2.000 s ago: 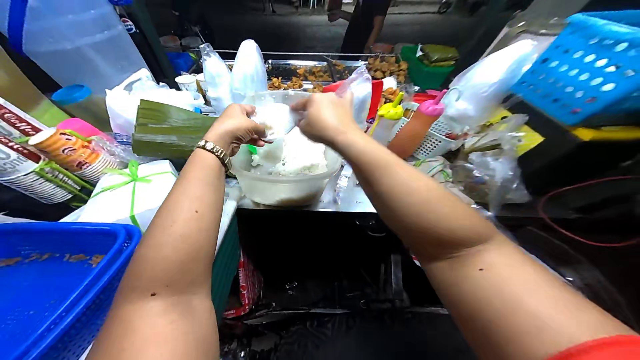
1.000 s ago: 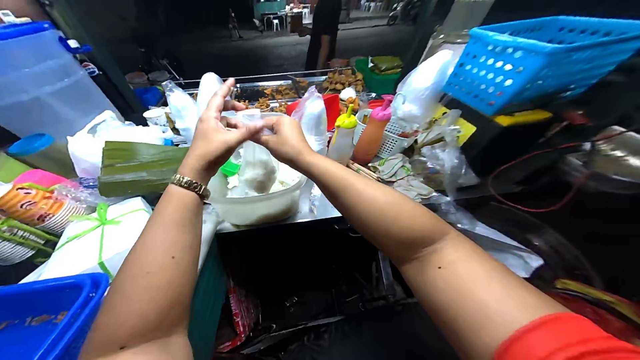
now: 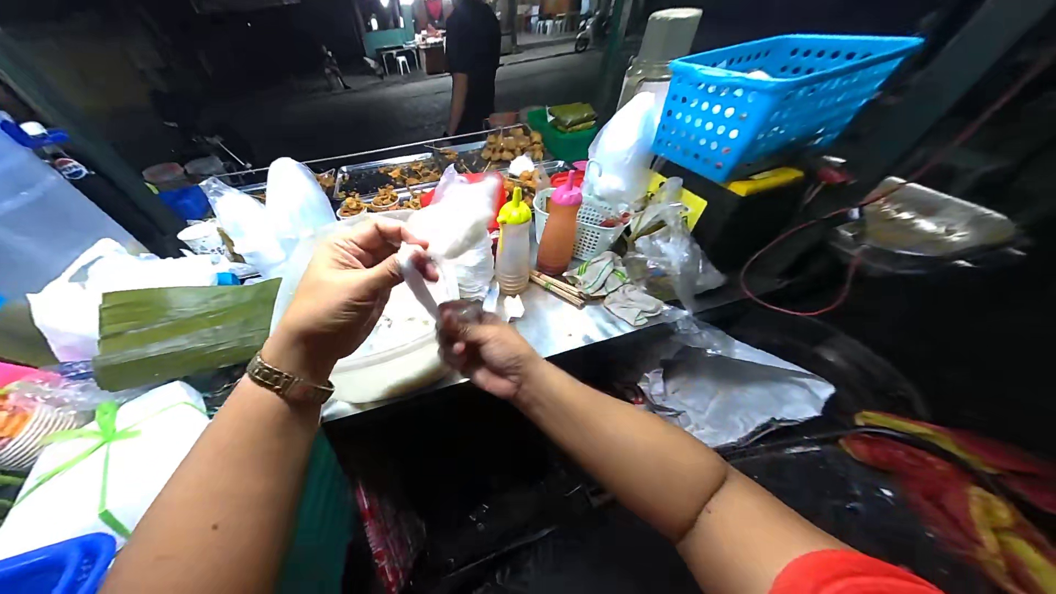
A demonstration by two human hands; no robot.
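My left hand (image 3: 351, 289), with a metal watch on its wrist, pinches the upper part of a small plastic bag (image 3: 421, 280). Lower and to the right, my right hand (image 3: 487, 346) is closed on the bag's other end, so the plastic is stretched between the two. The fingers of the right hand are blurred. Below and behind them stands a wide translucent tub (image 3: 384, 375) holding something white, partly hidden by my left hand. A filled white plastic bag (image 3: 454, 219) is just behind my hands.
Squeeze bottles (image 3: 514, 247) and wooden sticks (image 3: 557, 289) are right of the tub. Banana leaves (image 3: 186, 326) and a white box with green ribbon (image 3: 157, 445) lie left. Trays of fried food (image 3: 388, 177) line the back. A blue basket (image 3: 726, 124) sits high right. A person (image 3: 473, 66) stands beyond.
My hands were close together over the tub; now my right hand is lower and to the right of my left, with plastic pulled between them. The view has swung right.
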